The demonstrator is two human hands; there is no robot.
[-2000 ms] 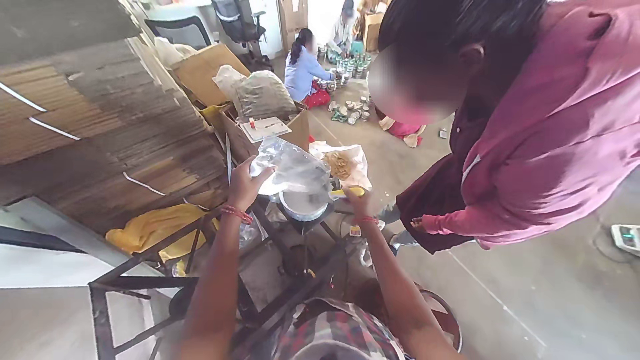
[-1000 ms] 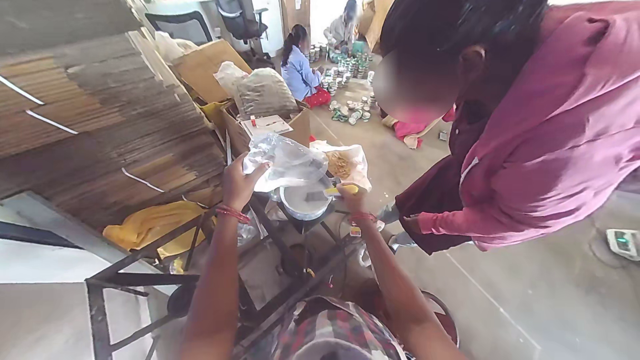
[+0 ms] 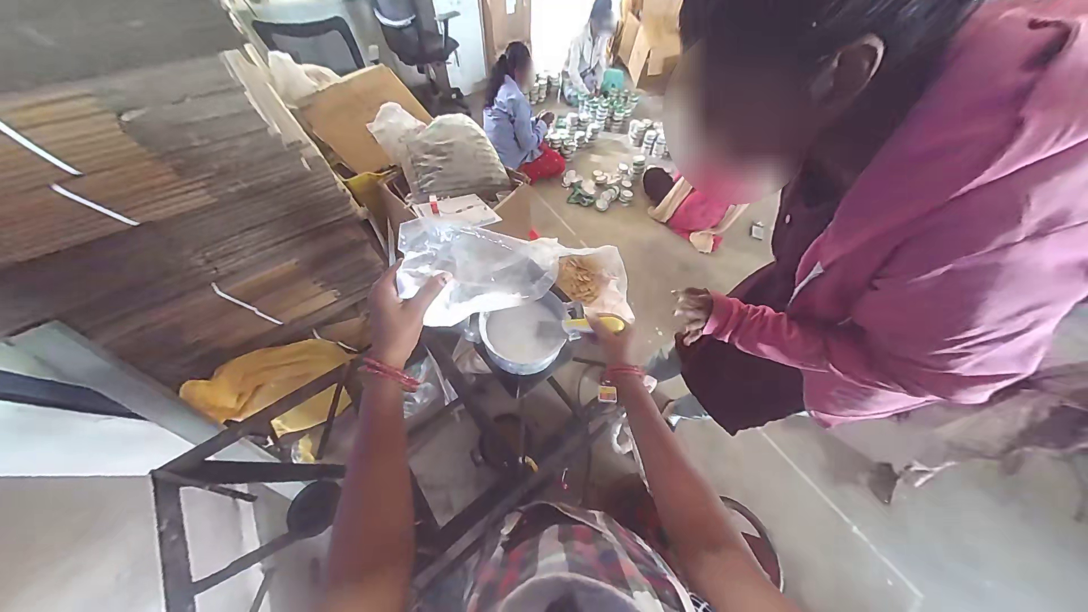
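Note:
My left hand (image 3: 401, 314) grips the near left edge of a clear plastic bag (image 3: 476, 268), which is held out flat and tilted above a round metal pot (image 3: 522, 337). Pale whitish contents show in the pot. In my right hand (image 3: 612, 338) is the yellow handle (image 3: 595, 324) of a tool whose flat blade reaches over the pot's right side. Just behind that hand, an open white bag (image 3: 614, 270) holds yellow-brown pieces (image 3: 583, 279). What lies under the clear bag is hard to tell.
A co-worker in a pink top (image 3: 943, 221) stands close at the right. Black metal frame bars (image 3: 476, 408) surround the pot. Behind it is a cardboard box (image 3: 515, 212) with a filled sack (image 3: 455, 157). Two people sit farther back among many small tins (image 3: 599, 115).
The co-worker's hand, earlier low beside the dark garment, is now raised nearer my right hand. Both my hands stay about where they were.

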